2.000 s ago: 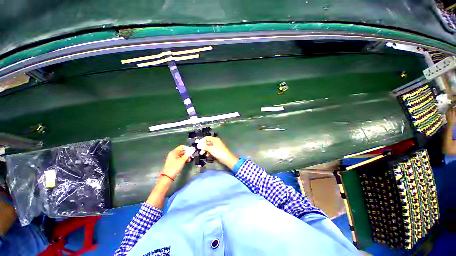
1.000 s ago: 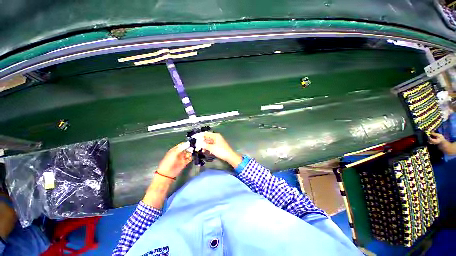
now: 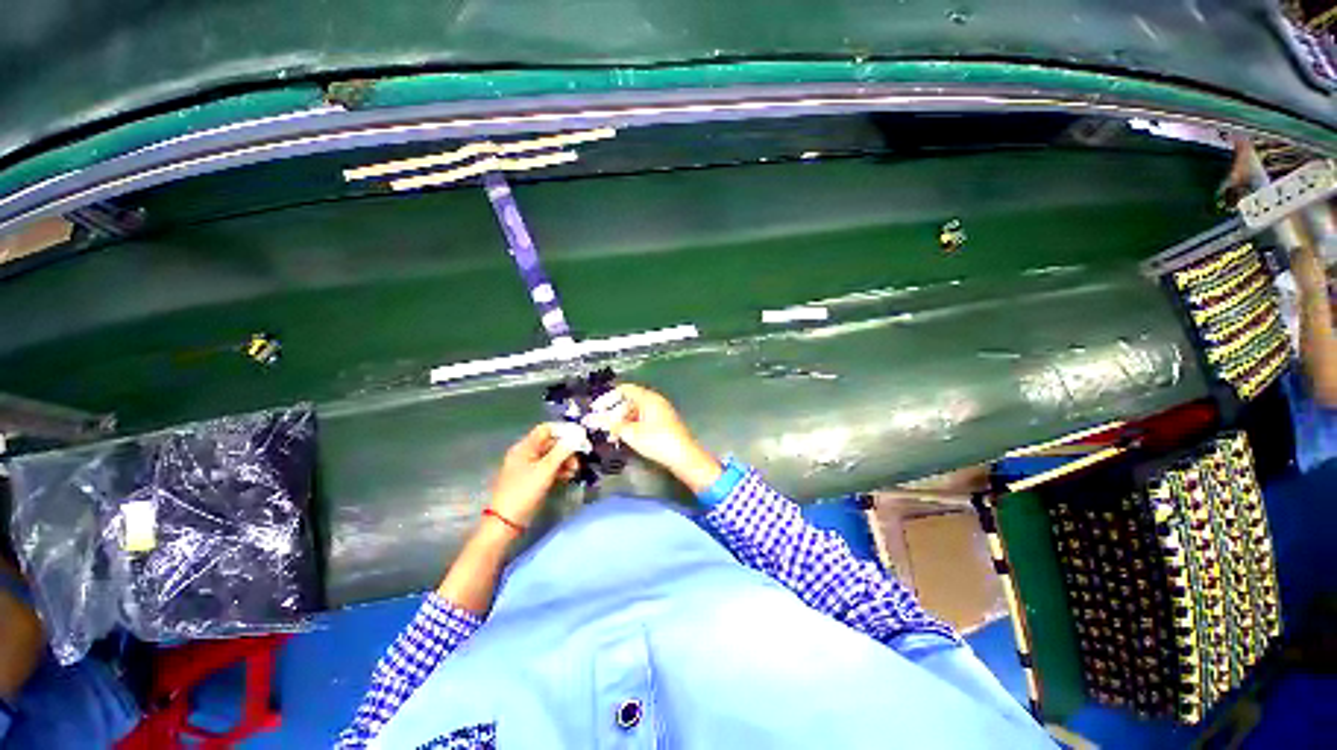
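Observation:
My left hand (image 3: 537,472) and my right hand (image 3: 645,428) meet over a pile of small black components (image 3: 593,390) on the near rounded edge of the green conveyor belt (image 3: 821,425). White coverings show on fingertips of both hands. The fingers are pinched close together, and whatever is between them is too small and hidden to tell. Black components show behind and below the fingers. One small circuit board (image 3: 263,349) lies on the belt at left, another (image 3: 952,236) at right.
A clear bag of black parts (image 3: 220,528) lies at left, above a red stool (image 3: 220,681). Loaded trays (image 3: 1217,586) and a cardboard box (image 3: 946,557) stand at right. A purple-white tape (image 3: 522,249) crosses the belt. Another person's arm (image 3: 1312,315) shows at far right.
Both small boards have moved right along the belt. My hands have shifted slightly over the pile, with the fingertips still close together. The other person's hand at right reached to the tray and withdrew.

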